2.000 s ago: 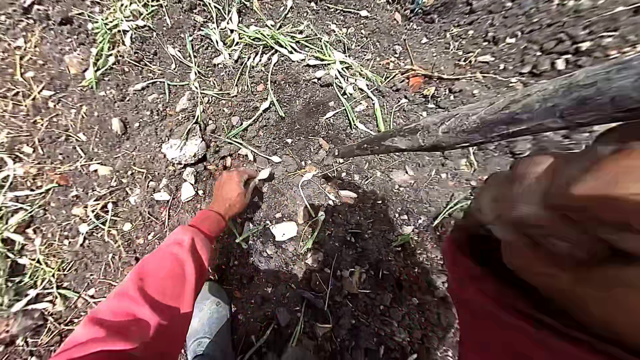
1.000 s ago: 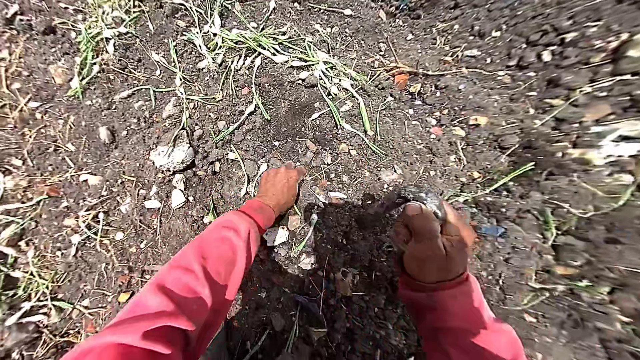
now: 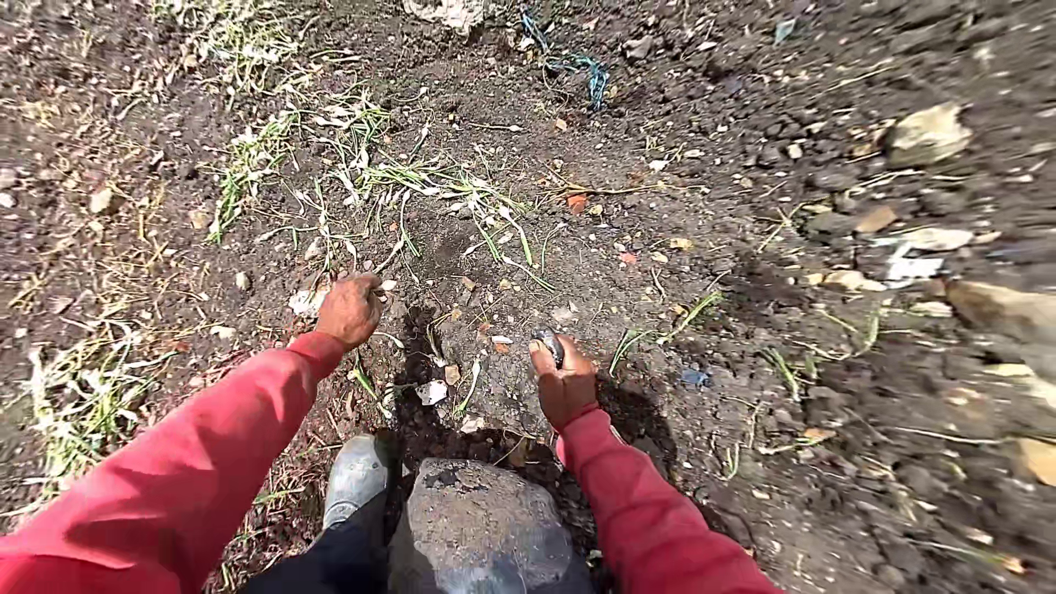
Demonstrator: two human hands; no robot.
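My left hand (image 3: 351, 311) is low over the dark soil at left of centre, its fingers curled beside a pale stone (image 3: 307, 302). Small pale bulbs show near its fingertips; whether it grips one cannot be told. My right hand (image 3: 565, 381) is closed around the end of a dark, rounded handle (image 3: 548, 346), whose lower part is hidden. Green shoots with pale bulbs (image 3: 412, 177) lie loose on the soil beyond my left hand. A single bulb plant (image 3: 470, 388) stands between my hands, near a white fragment (image 3: 431, 392).
A large stone (image 3: 487, 520) lies at the bottom centre, beside my grey boot (image 3: 356, 478). Blue twine (image 3: 590, 74) is on the soil at the top. Pulled plants (image 3: 82, 404) lie at the left, and larger stones (image 3: 931, 134) at the right.
My left hand has moved left, toward the pale stone. My right hand, large and raised with the dark shaft two seconds ago, is now low over the soil. The view has shifted, showing more ground.
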